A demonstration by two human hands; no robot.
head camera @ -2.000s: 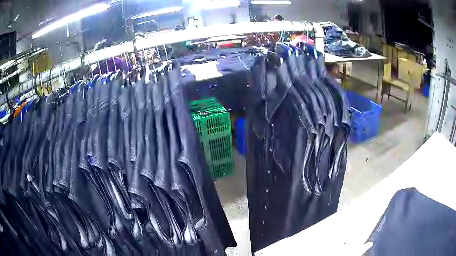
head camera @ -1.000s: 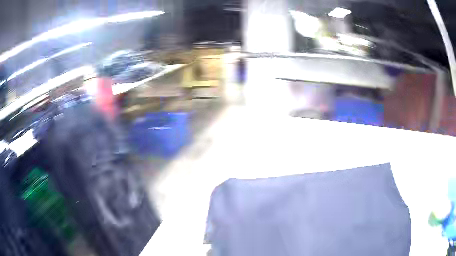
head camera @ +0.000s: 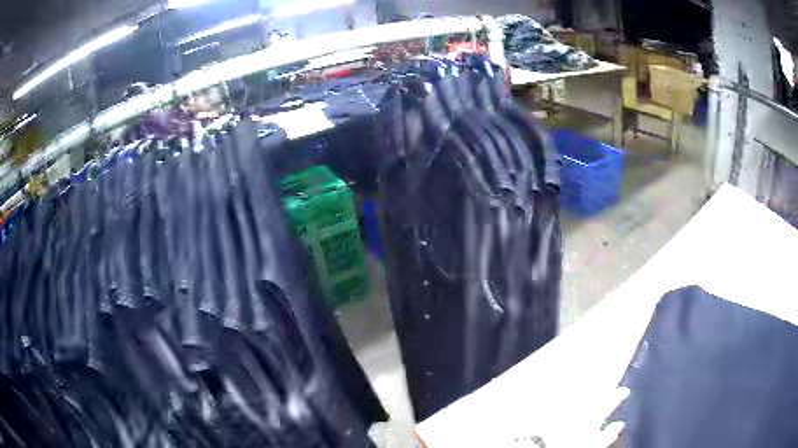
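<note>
A dark blue-black denim garment (head camera: 717,376) lies on the white table (head camera: 560,376) at the lower right, cut off by the picture's edge. A small, washed-out pale shape shows at its left edge; I cannot tell what it is. Sleeveless dark denim garments hang closely packed on the left part of the pale rail (head camera: 306,54). A smaller group of hanging garments (head camera: 437,280) is in the middle, with a row of pale dots down the front one. I cannot make out my left hand or my right hand.
Green crates (head camera: 324,236) stand on the floor between the two hanging groups. A blue crate (head camera: 591,175) is on the floor behind the table. Farther back are another table with a dark pile (head camera: 542,45) and a yellowish wooden chair (head camera: 647,118). A white pillar rises at the right.
The view swung right over the table, then back left to the rail. Compared with the oldest frame, the rail and crates sit further left. The middle garments' shoulders and armholes look bunched differently.
</note>
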